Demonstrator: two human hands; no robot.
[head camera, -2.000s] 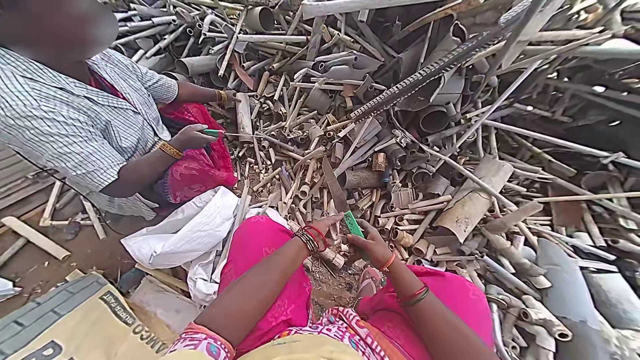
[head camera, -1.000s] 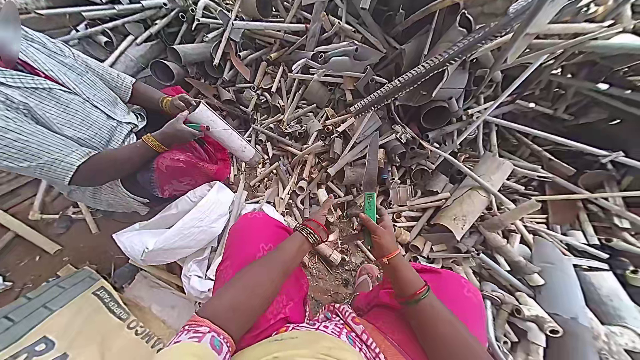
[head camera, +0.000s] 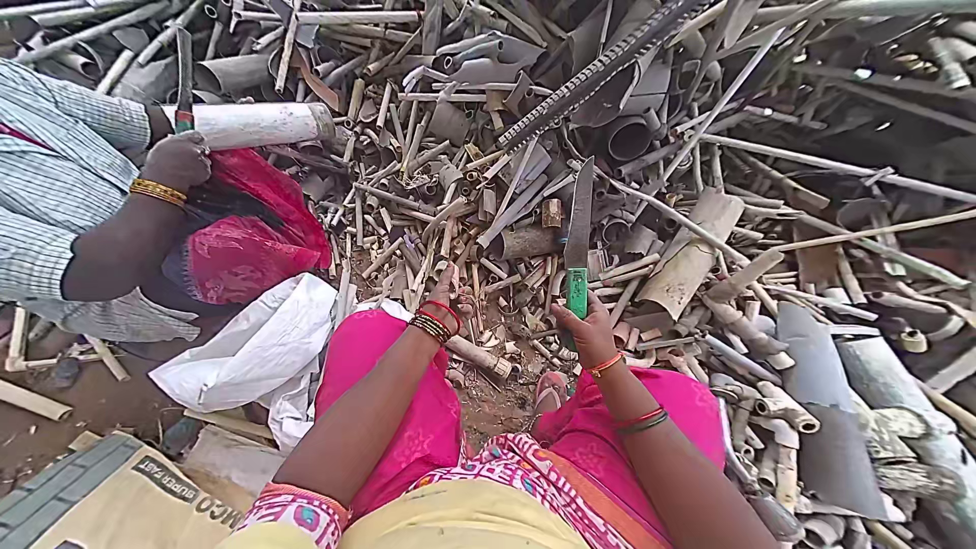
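Observation:
My right hand (head camera: 585, 326) grips the green handle of a large knife (head camera: 578, 229), its broad, dark blade pointing away from me over the heap. At the near edge of the pile of broken plastic pipe pieces (head camera: 526, 242), my left hand (head camera: 446, 299) is low, fingers bent. A short pipe piece (head camera: 479, 357) lies just beneath it; whether the fingers hold a small piece cannot be made out. Bangles circle both wrists.
A co-worker on the left holds a wide white pipe (head camera: 255, 124) and an upright blade with a green handle (head camera: 184, 84). Beside my left knee lies a white sack (head camera: 255, 347); a printed bag (head camera: 122, 496) is at lower left. A black ridged strip (head camera: 602, 69) hangs over the pile.
The knife has come from a slant between both hands to upright in my right hand, with my left hand now apart from it. The co-worker has raised the white pipe and a blade.

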